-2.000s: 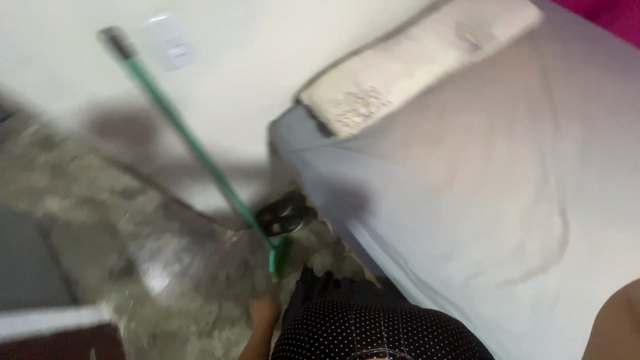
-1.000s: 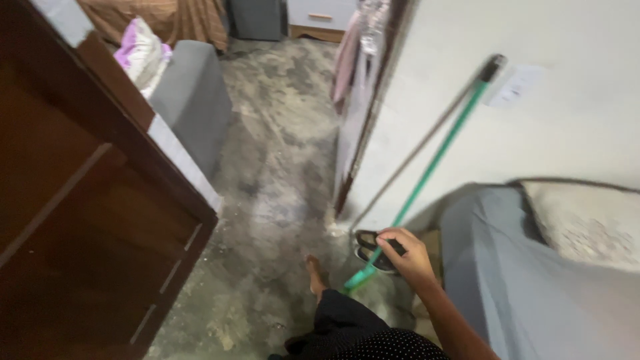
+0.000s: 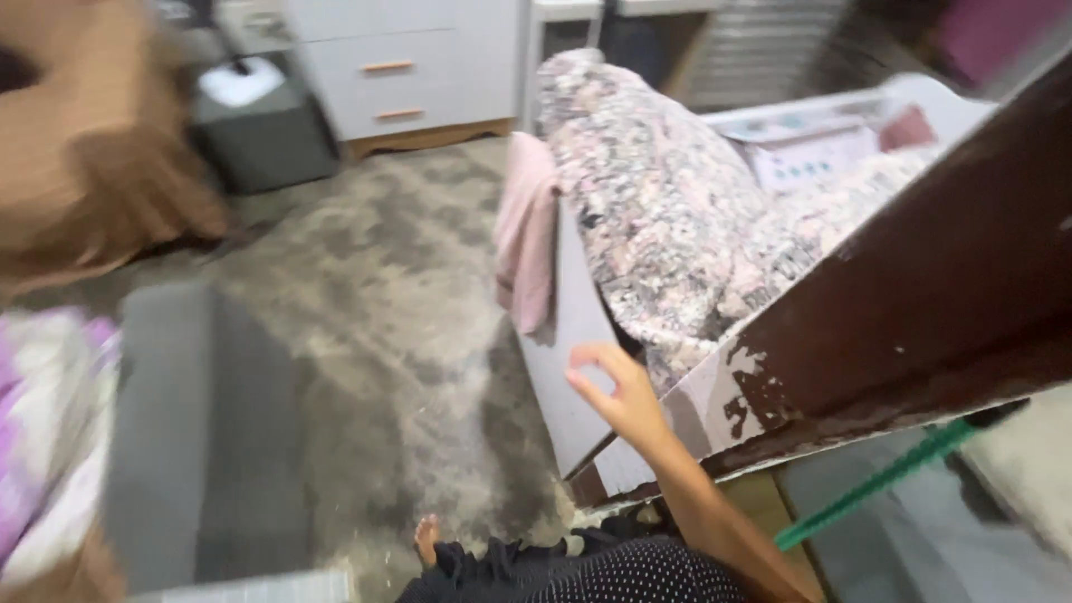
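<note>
My right hand (image 3: 615,394) is raised near the middle of the head view, thumb and forefinger curved toward each other with a gap between them and nothing held. It appears in front of the white side panel of a bed, below a pink cloth (image 3: 528,234) draped over that panel. A floral blanket or cover (image 3: 662,209) lies heaped on the bed. The green pole (image 3: 888,477) slants at the lower right, behind my forearm and apart from my hand. My left hand is out of the frame.
A brown door frame (image 3: 904,260) with peeling paint crosses the right side. On the left stand a grey padded seat (image 3: 209,435) and a brown draped cloth (image 3: 92,159). White drawers (image 3: 402,75) and a dark grey box (image 3: 268,134) are at the back. My bare foot (image 3: 427,536) is on the concrete floor (image 3: 402,318).
The view has swung from the wall and grey-sheeted bed, past the doorway, to the room beyond. My right hand, near the green pole one second ago, now appears away from it.
</note>
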